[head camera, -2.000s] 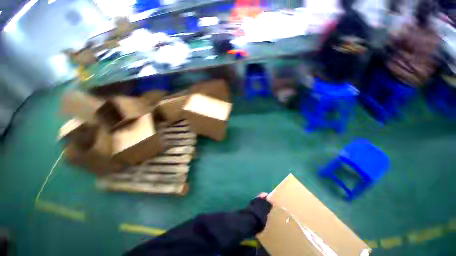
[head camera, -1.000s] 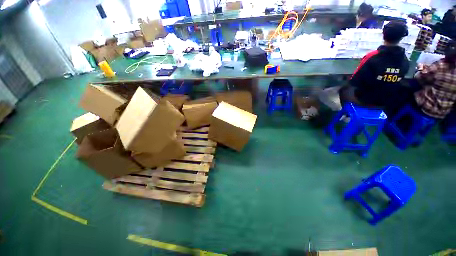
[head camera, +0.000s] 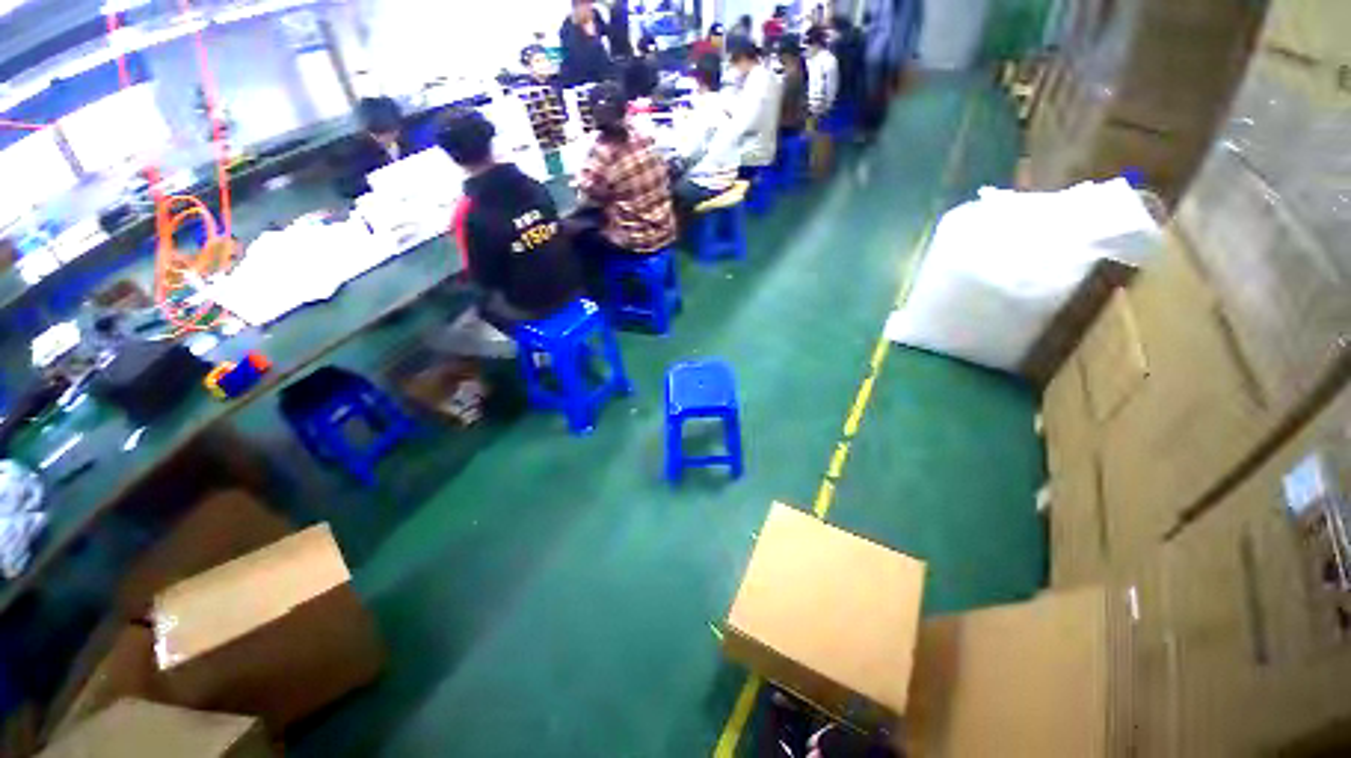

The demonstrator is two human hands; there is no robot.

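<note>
A plain brown carton (head camera: 827, 610) shows at the bottom, right of centre, its pale closed face upward and tilted. It is beside a brown cardboard panel (head camera: 1008, 674). A small dark, blurred shape lies just below the carton at the bottom edge; I cannot tell what it is. Neither my left hand nor my right hand can be made out, and any grip on the carton is hidden.
Finished cartons (head camera: 259, 615) are heaped at lower left. Large stacked cartons (head camera: 1171, 385) and a white wrapped bundle (head camera: 1015, 274) stand right. A blue stool (head camera: 702, 415) stands mid-floor beside the yellow line (head camera: 852, 422). People sit along the workbench (head camera: 348, 333).
The view has swung right from the pallet towards the aisle and stacks. Two seconds ago my dark-sleeved left hand held a taped carton; it is out of sight now. A carton now shows at the bottom.
</note>
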